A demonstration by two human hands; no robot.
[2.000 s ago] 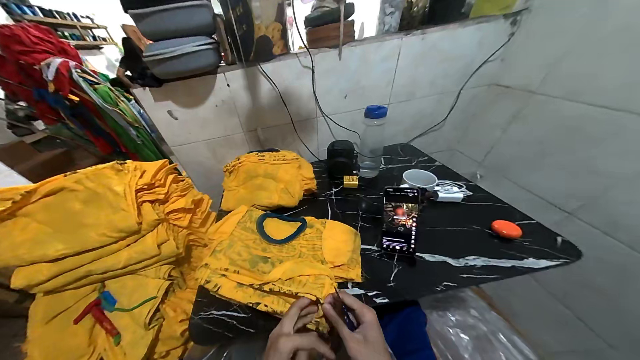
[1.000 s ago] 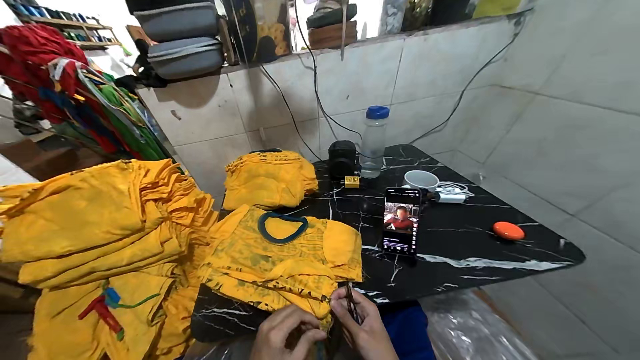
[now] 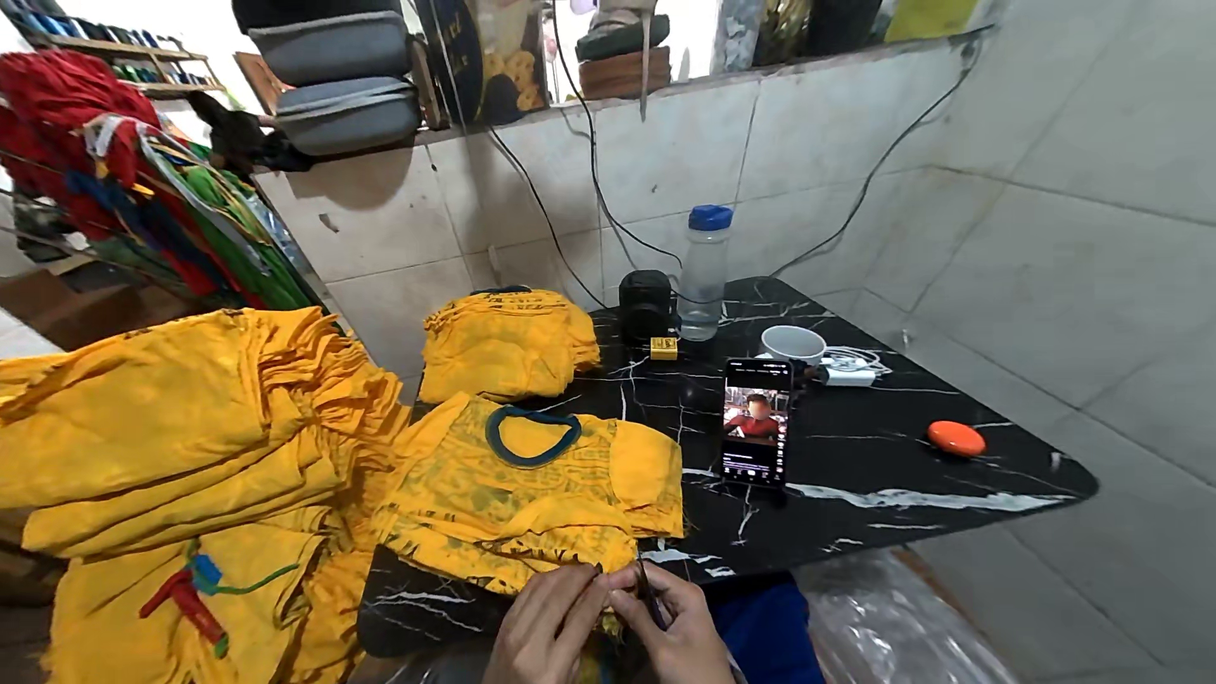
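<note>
A yellow printed shirt with a dark collar (image 3: 570,475) lies on the black marbled table, its lower edge reaching my hands. My left hand (image 3: 556,617) pinches the shirt's edge at the table's front. Close beside it, fingertips nearly touching, my right hand (image 3: 665,617) holds a small dark metal tool (image 3: 650,594), perhaps thread snips, pointing up. Behind the shirt sits a pile of folded yellow shirts (image 3: 508,344). Larger stacks of yellow cloth (image 3: 180,408) rise at the left, with a red, blue and green item (image 3: 195,594) on top.
A phone with a lit screen (image 3: 756,423) stands right of the shirt. Behind it are a white cup (image 3: 793,344), white cable and adapter (image 3: 850,372), a small yellow box (image 3: 664,349), a black object (image 3: 646,306) and a clear bottle (image 3: 704,275). An orange oval object (image 3: 957,439) lies right.
My hands were apart one second ago; now my left hand is up against my right at the shirt's edge. The shirt lies in much the same place.
</note>
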